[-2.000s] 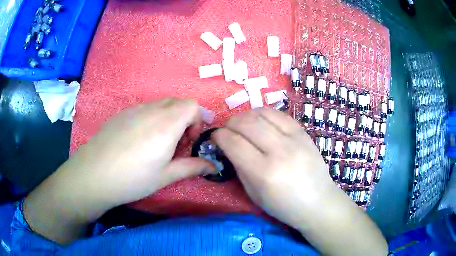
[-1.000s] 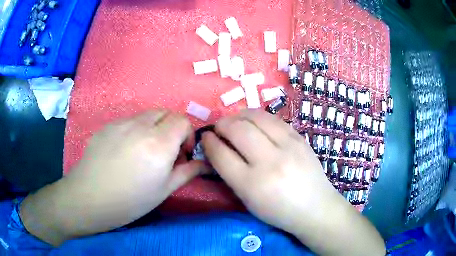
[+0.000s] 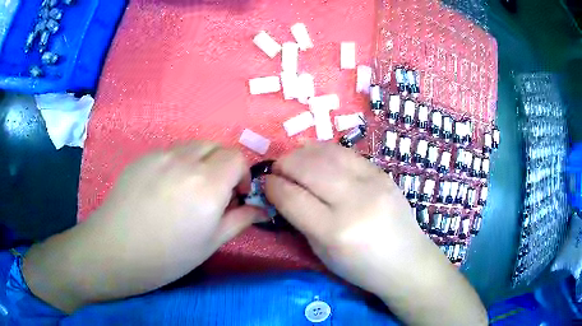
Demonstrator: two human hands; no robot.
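Note:
A black round dish [image 3: 263, 169] with small pale pieces in it lies on the mat, mostly covered by both hands. My left hand [image 3: 159, 210] is at its left side, thumb and fingers reaching into it. My right hand [image 3: 344, 216] is at its right side, fingers curled over the rim. What the fingertips hold is hidden. One pinkish white sleeve [image 3: 254, 141] lies just above the dish. More white sleeves [image 3: 290, 58] lie loose in a pile farther up the mat. A silver and black cylindrical unit [image 3: 353, 135] lies loose beside the pile.
A clear blister tray [image 3: 440, 70], partly filled with units, lies on the mat's right. A second blister tray [image 3: 541, 178] is on the bench at far right. A large blue parts bin [image 3: 83, 48] with silver cylinders and a crumpled white tissue [image 3: 66, 119] are at left.
The pinkish sleeve, at my left fingertips two seconds ago, now lies free on the mat. Both hands have closed in over the dish, covering more of it.

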